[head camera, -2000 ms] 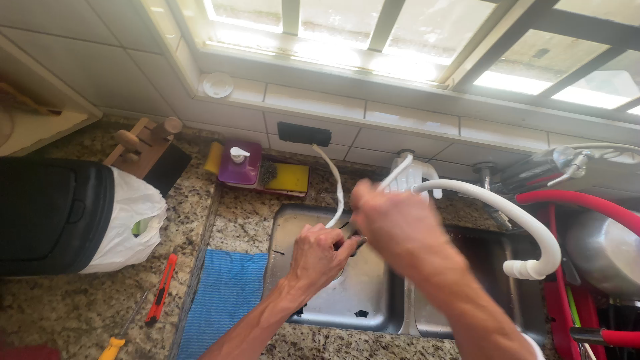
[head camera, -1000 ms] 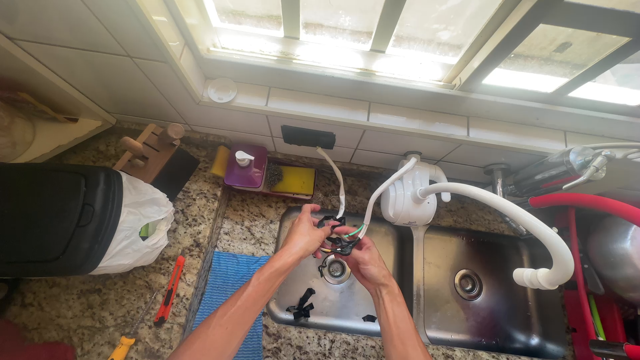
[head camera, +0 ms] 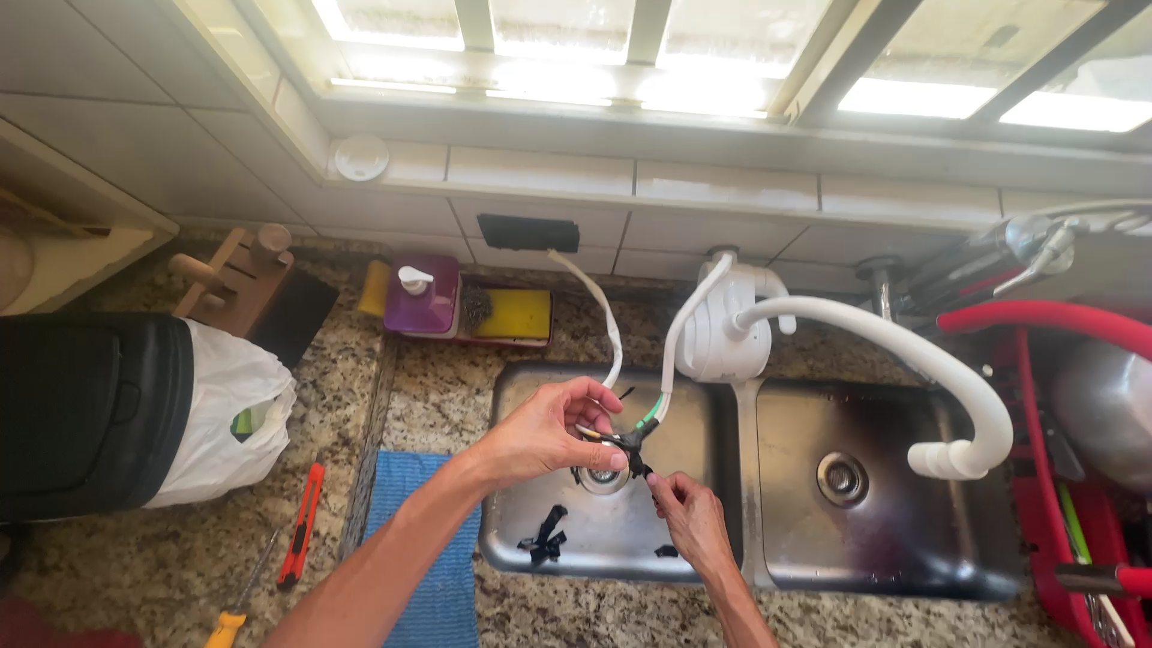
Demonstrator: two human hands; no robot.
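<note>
Over the left basin of a steel double sink point(head camera: 749, 504), my left hand point(head camera: 562, 432) holds a wire joint wrapped in black electrical tape point(head camera: 635, 439). The fingertips of my right hand point(head camera: 691, 513) pinch the lower end of that tape. A white-sheathed cable point(head camera: 598, 301) comes down from the wall to the joint. Another white cable point(head camera: 679, 342), with a green wire showing at its end, runs there from the white electric faucet heater point(head camera: 724, 324). Scraps of black tape point(head camera: 543, 538) lie in the left basin under my hands.
A red utility knife point(head camera: 302, 522) and a yellow-handled screwdriver point(head camera: 236, 612) lie on the granite counter, left of a blue cloth point(head camera: 427, 540). A purple soap dispenser point(head camera: 423, 297) and yellow sponge point(head camera: 513, 313) stand behind. The white faucet spout point(head camera: 900, 351) arches over the right basin; a red dish rack point(head camera: 1044, 468) is beyond.
My right hand has moved from beside the white faucet heater down to the taped joint, then a little lower, onto the tape's end. My left hand stays at the wires.
</note>
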